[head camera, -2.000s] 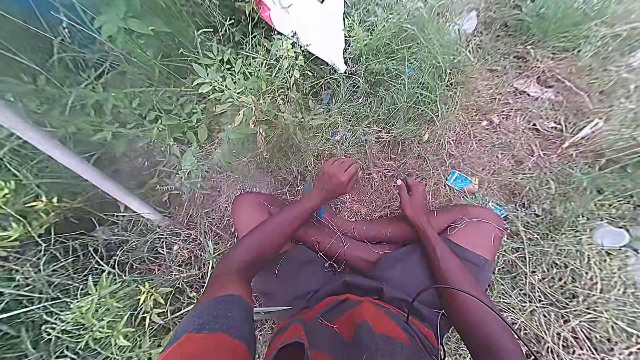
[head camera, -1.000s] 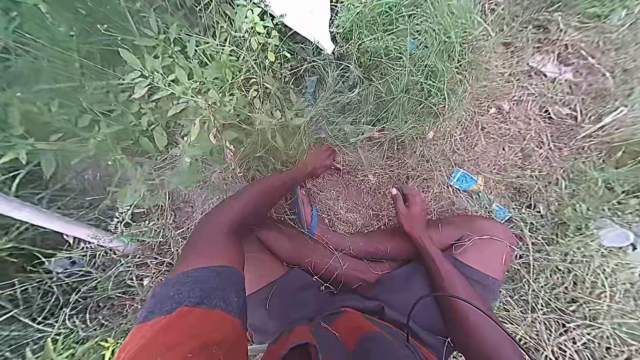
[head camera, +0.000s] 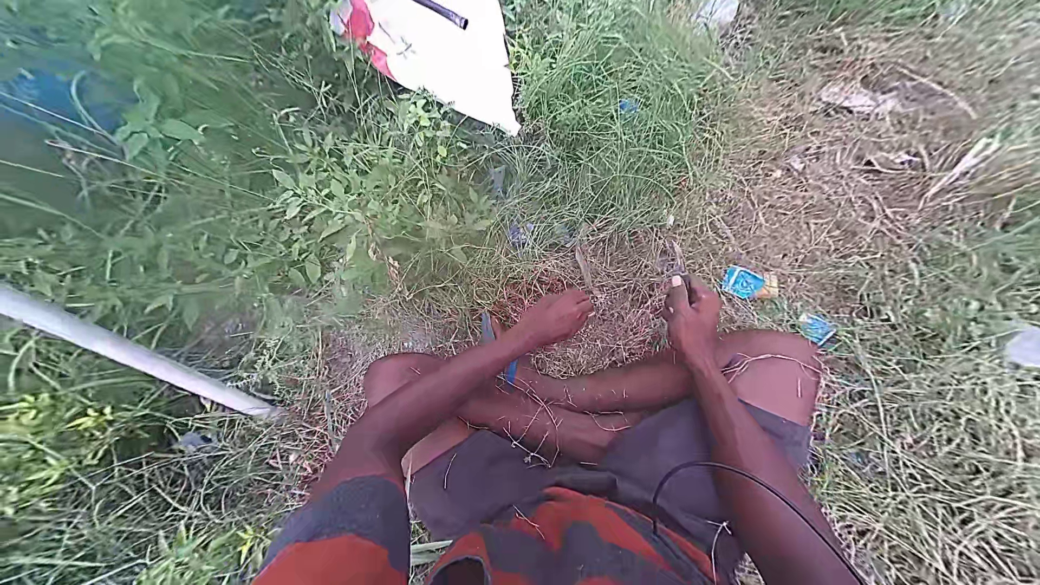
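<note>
My left hand (head camera: 561, 315) is curled low over dry, cut grass (head camera: 605, 345) in front of my crossed legs; a thin, pale strip stands just beyond its fingers, and whether they hold it is not clear. To its right, my right hand (head camera: 692, 313) is closed with the thumb up on a small, thin object (head camera: 674, 258), greyish and dark, whose kind cannot be told. The two hands are apart. A blue sandal strap (head camera: 511, 372) shows by my left forearm. Bits of dry grass lie on my shins and right knee.
A pale pole (head camera: 138, 349) slants in from the left. Ahead lies a white and red sheet (head camera: 463, 73) with a dark rod (head camera: 441, 12) on it. Blue wrappers (head camera: 743, 282) lie near my right knee. Leafy weeds (head camera: 349, 195) grow at the front left.
My left hand has moved back toward my body and to the right since one second ago, when it reached further forward. The view has shifted, showing more of the white and red sheet.
</note>
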